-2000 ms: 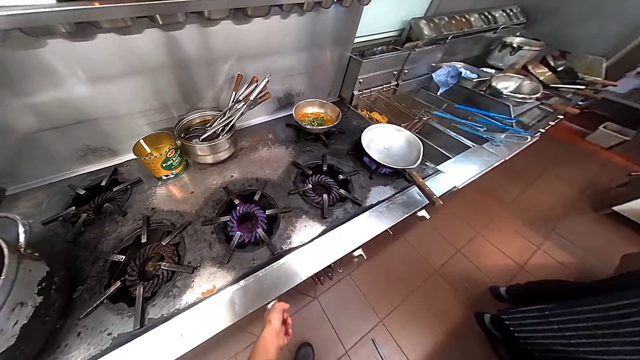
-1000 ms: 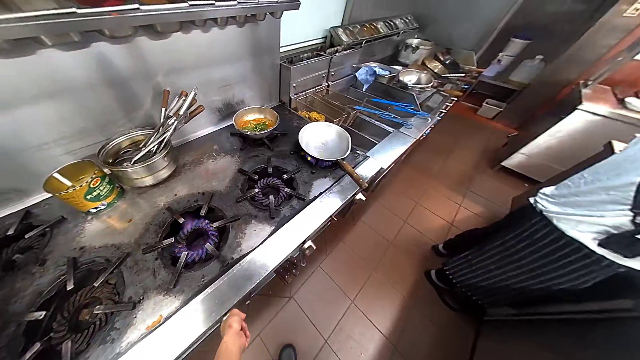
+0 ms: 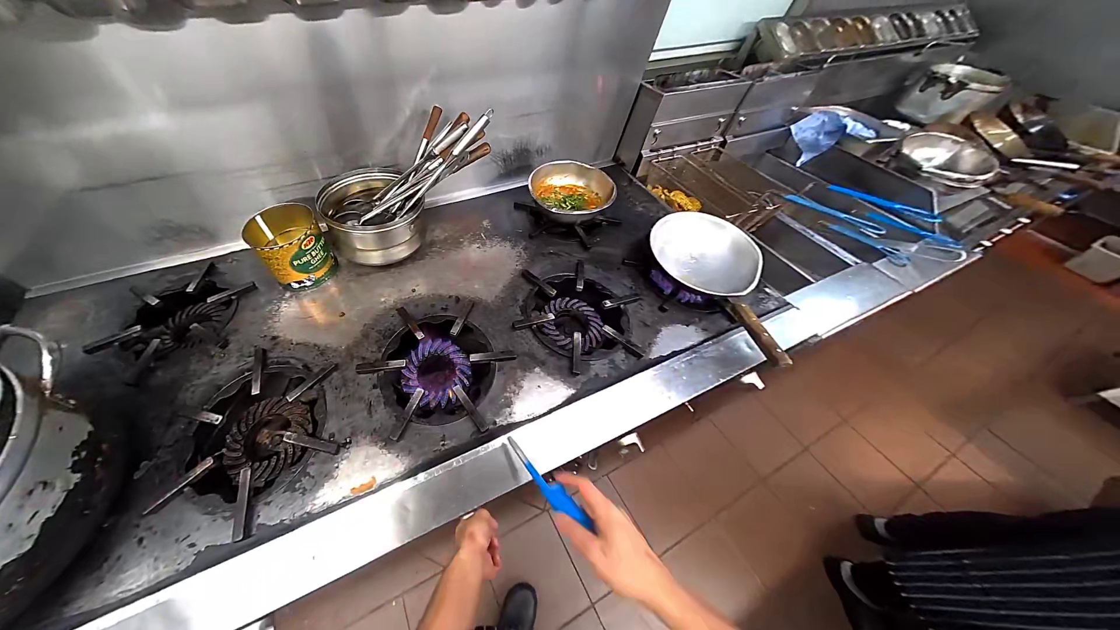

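Note:
My right hand (image 3: 617, 542) grips blue-handled tongs (image 3: 558, 497), their metal tips over the stainless front ledge of the range (image 3: 350, 538). To its left, my left hand (image 3: 478, 538) is curled near the ledge; whether it holds anything cannot be told. Ahead of both hands a gas burner (image 3: 437, 372) burns with a purple-blue flame. A wooden-handled pan (image 3: 704, 254) sits tilted over another lit burner. Behind it stands a small metal bowl (image 3: 572, 192) of orange food with green herbs. A ghee tin (image 3: 293, 249) stands beside a steel pot (image 3: 376, 232) full of ladles (image 3: 433, 166).
A large blackened pot (image 3: 44, 472) stands at the far left. On the right are fryer baskets (image 3: 700, 179), more blue-handled tongs (image 3: 840, 214), a blue cloth (image 3: 822, 136) and metal bowls (image 3: 949, 157). A person in a striped apron (image 3: 1006, 573) stands at the lower right.
My right hand has come into view with blue-handled tongs in it. The view swung right and back. The other person showed more of the body one second ago.

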